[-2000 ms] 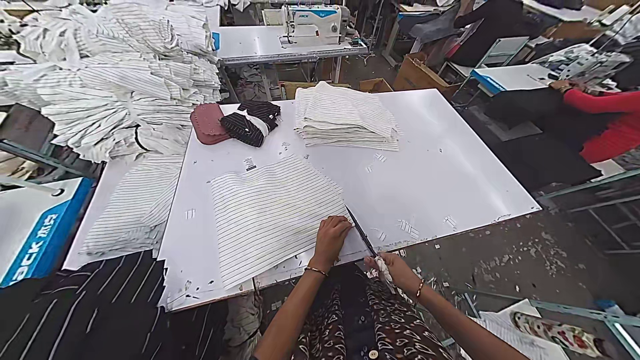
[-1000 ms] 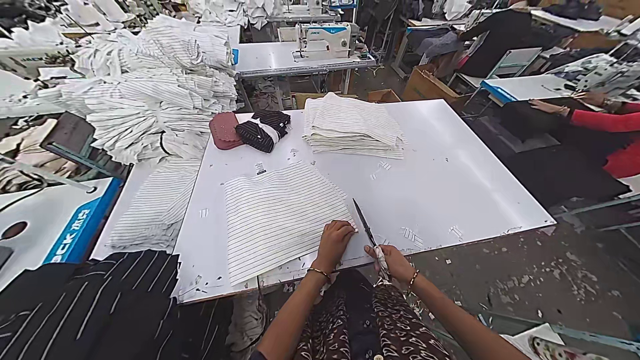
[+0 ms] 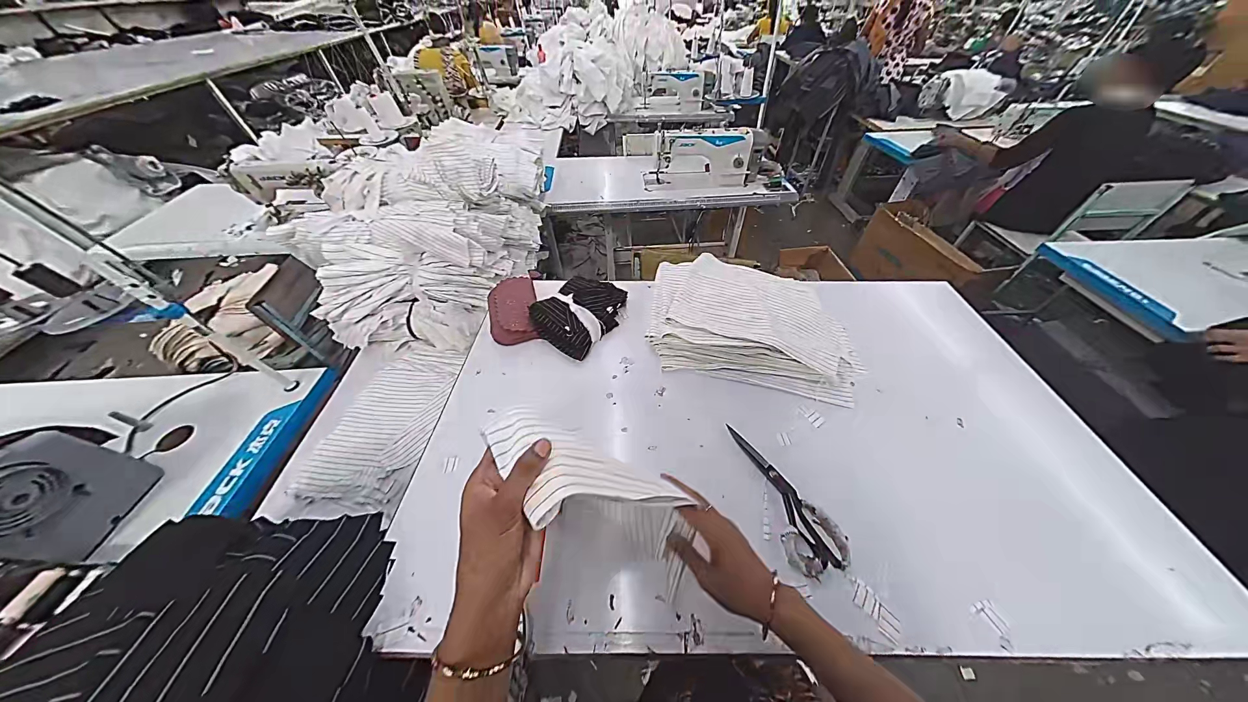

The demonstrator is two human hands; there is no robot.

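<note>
My left hand (image 3: 502, 517) grips one end of a white striped fabric piece (image 3: 585, 475), the thumb on top, lifted above the white table. At the piece's other end is my right hand (image 3: 717, 551), its fingers spread around the drooping edge; whether they pinch it is not clear. Fabric shears (image 3: 795, 507) lie on the table just right of my right hand, their handles partly wrapped in cloth. Farther back sits a stack of striped fabric pieces (image 3: 751, 327). Left of that stack are a black striped cloth bundle (image 3: 577, 317) and a dark red pad (image 3: 513, 310).
The white table (image 3: 975, 439) bears small fabric scraps. Heaped striped cloth (image 3: 429, 244) stands at its left, with black striped fabric (image 3: 224, 604) at the near left. A sewing machine (image 3: 707, 158) stands behind. A seated person (image 3: 1092, 156) is at the back right.
The striped piece lay flat on the table and is now lifted in my left hand. My right hand has let go of the shears, which now lie on the table. The view has tilted up.
</note>
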